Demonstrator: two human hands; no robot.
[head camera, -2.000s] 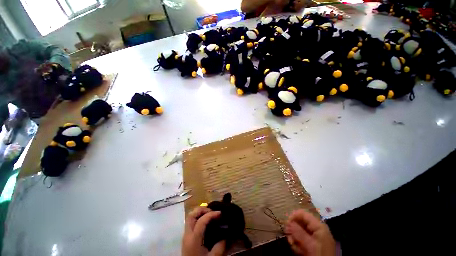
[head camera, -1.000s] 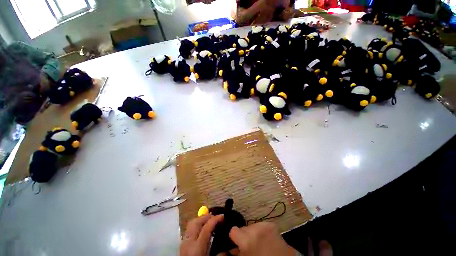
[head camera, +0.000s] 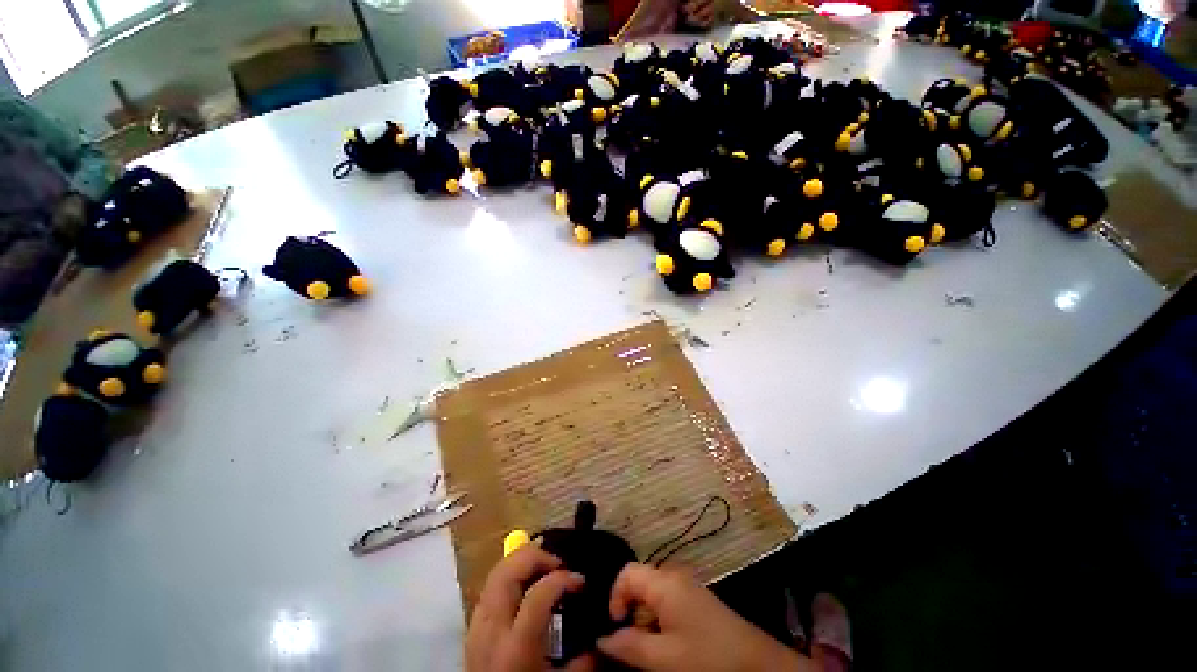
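A black plush penguin (head camera: 587, 551) is at the near edge of the cardboard mat (head camera: 591, 433), with a yellow foot at its upper left and a small black nub on top. My left hand (head camera: 519, 610) grips its left side. A small white label (head camera: 557, 635) shows beside those fingers. My right hand (head camera: 676, 624) is at the toy's right side, fingertips pinched against it; no needle can be made out. A dark thread loop (head camera: 696, 529) lies on the mat to the right of the toy.
Silvery thread snips (head camera: 410, 524) lie at the mat's left edge. A large penguin pile (head camera: 788, 158) covers the table's back, and several more penguins (head camera: 315, 268) are at the left. A blue crate (head camera: 512, 42) and other people's arms are beyond.
My right hand has come from the mat's right side, where it was apart from the toy, onto the toy. The label now shows. The camera view has shifted slightly.
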